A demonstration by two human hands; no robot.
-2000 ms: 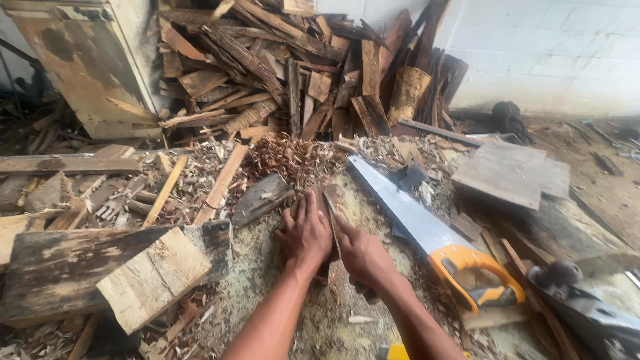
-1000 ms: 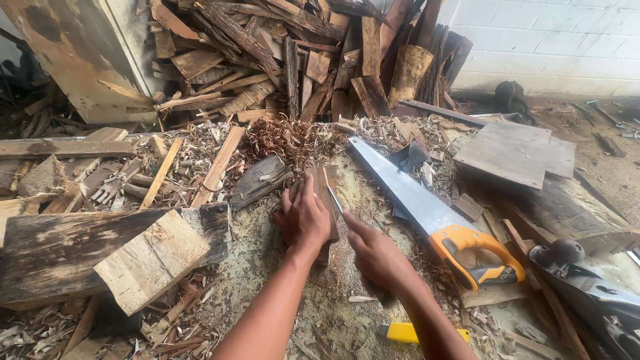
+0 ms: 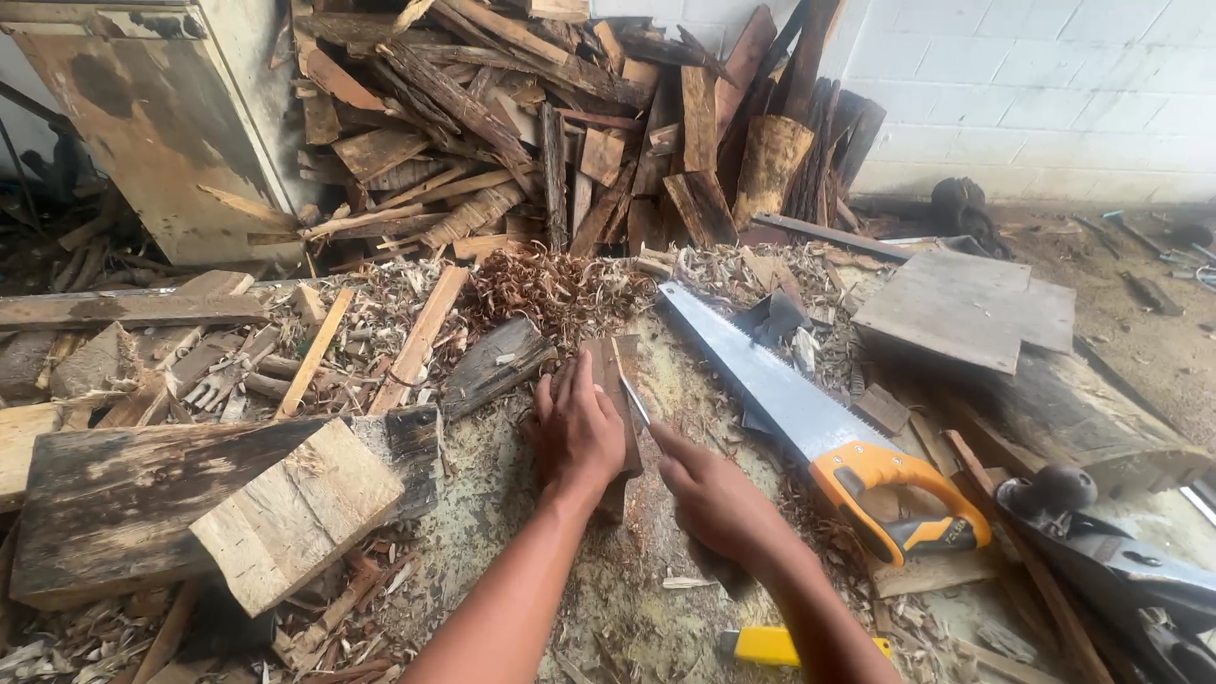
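My left hand (image 3: 578, 432) lies spread on a dark brown wood piece (image 3: 622, 446), pressing it to the work surface; whether its fingers grip the edge is hidden. My right hand (image 3: 717, 494) is closed round the dark handle of a knife-like tool, whose narrow metal blade (image 3: 635, 399) points forward along the right side of the wood. A thin pale strip stands at the blade's tip. Right of both hands lies a handsaw (image 3: 807, 408) with an orange and black handle. A yellow-handled tool (image 3: 768, 646) is partly hidden under my right forearm.
A metal hand plane (image 3: 1107, 551) sits at the lower right. Curled shavings (image 3: 556, 290) lie beyond my hands. A pale wood block (image 3: 299, 518) rests on a dark board (image 3: 142, 499) at left. A firewood pile (image 3: 532, 123) stands behind, against a white block wall (image 3: 1026, 104).
My right hand has drawn back toward me since the earliest frame, showing more of the blade. My left hand stays on the wood. More of the yellow-handled tool shows than at first.
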